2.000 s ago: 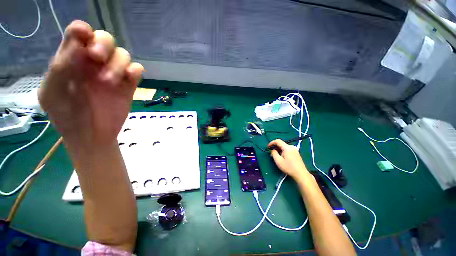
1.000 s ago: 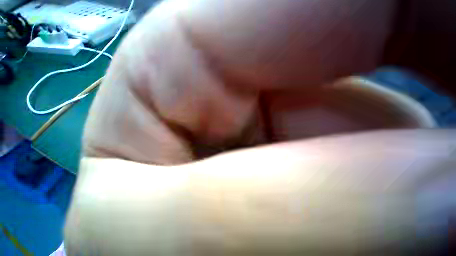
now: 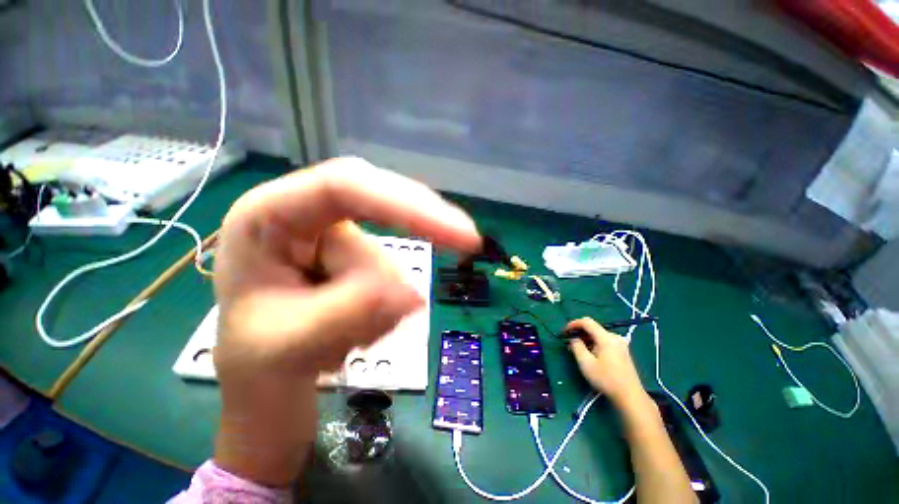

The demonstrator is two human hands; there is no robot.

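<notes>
My left hand is raised large and blurred over the white tray. Its index finger points right, its thumb is apart, and the other fingers are curled; their inside is hidden. The fingertip overlaps the black stand and a black and yellow part; contact is unclear. My right hand rests on the mat, closed on a thin dark stick. It is right of the dark-screen phone. The brighter list-screen phone lies left of that phone.
An open round black case sits on clear plastic below the tray. White cables run to the phones. A power strip stands behind. A black phone lies by my right forearm, beside a small black item.
One second ago, skin blurred most of the view; now the bench shows again. Compared with two seconds ago, my left index finger is extended to the right, and the stand's yellow part appears farther right.
</notes>
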